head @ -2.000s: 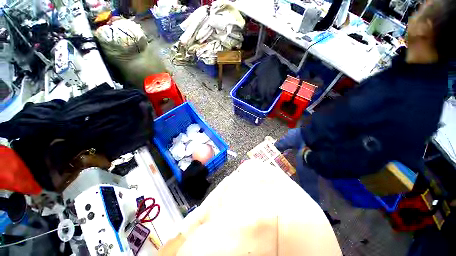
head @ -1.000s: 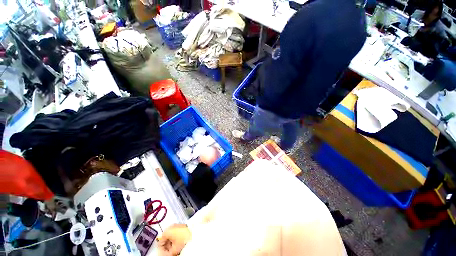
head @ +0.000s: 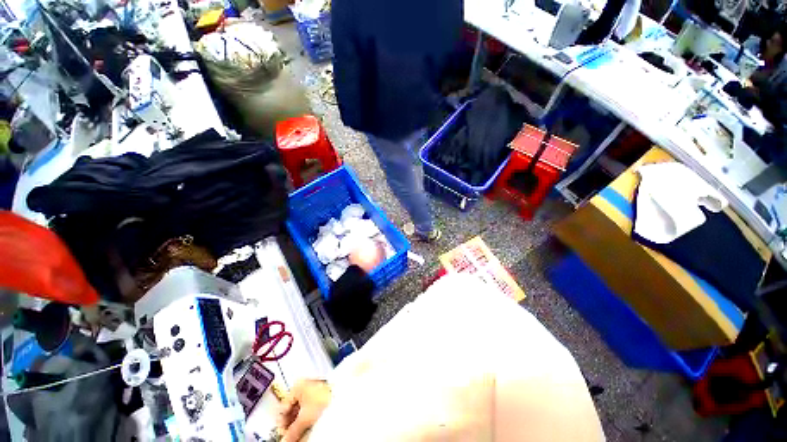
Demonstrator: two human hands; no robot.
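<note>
My right hand (head: pixel 304 409) is at the bottom, low on the left, partly cut off by the frame edge and beside my beige coat (head: pixel 466 371). Its fingers are bent and blurred over the table edge. A thin yellow-orange item (head: pixel 278 393) shows by the fingertips; whether it is gripped I cannot tell. My left hand is out of view. A white sewing machine head (head: pixel 185 354) with a blue stripe stands left of the hand. Red-handled scissors (head: pixel 274 340) and a dark phone-like rectangle (head: pixel 254 386) lie on its bed. Black cloth (head: pixel 173 194) is heaped behind the machine.
A blue crate (head: pixel 393 262) with white pieces stands beside the table. Red stools (head: pixel 302 138), another blue crate (head: pixel 462 194) and a cardboard-topped stack (head: pixel 621 276) stand around the floor. A person in dark clothes (head: pixel 393 69) is in the aisle. A red sleeve (head: pixel 43 259) shows at left.
The person in dark clothes has moved from right to left and further up the aisle. My right hand has come into clearer view at the table edge. The view has shifted slightly.
</note>
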